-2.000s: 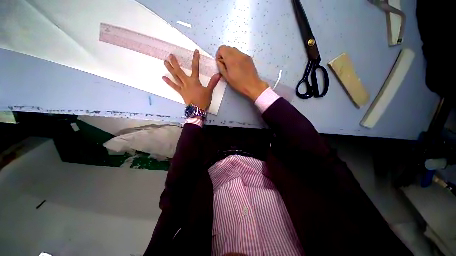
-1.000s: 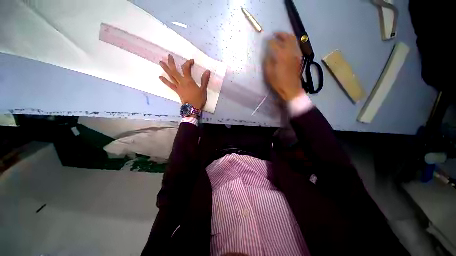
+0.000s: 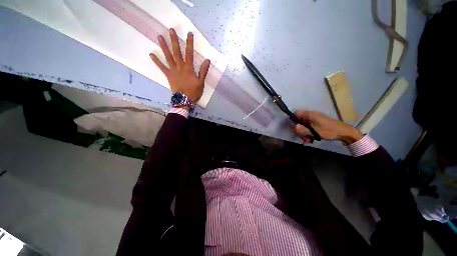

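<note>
A large white sheet (image 3: 107, 46) lies at the upper left, its narrow end near the table's middle. A clear pinkish ruler (image 3: 239, 95) lies along it and sticks out past its end. My left hand (image 3: 182, 75) is pressed flat with fingers spread on the ruler and sheet, holding nothing. My right hand (image 3: 320, 126) grips the handles of black shears (image 3: 270, 91) near the front edge. The blades look closed and point to the upper left. A thin white sliver (image 3: 256, 108) lies across the ruler's bare end.
A tan block (image 3: 341, 96) and a cream strip (image 3: 385, 104) lie right of the shears. A grey-brown band (image 3: 382, 22) over a pale strip is at the upper right. Black cloth (image 3: 441, 75) is at the right edge. Pale fabric (image 3: 118, 129) and green material show below the table.
My right hand left the sheet's end, put down a small pencil-like thing, and now holds the shears, turned and brought to the front edge. My left hand stays on the sheet. The view has shifted.
</note>
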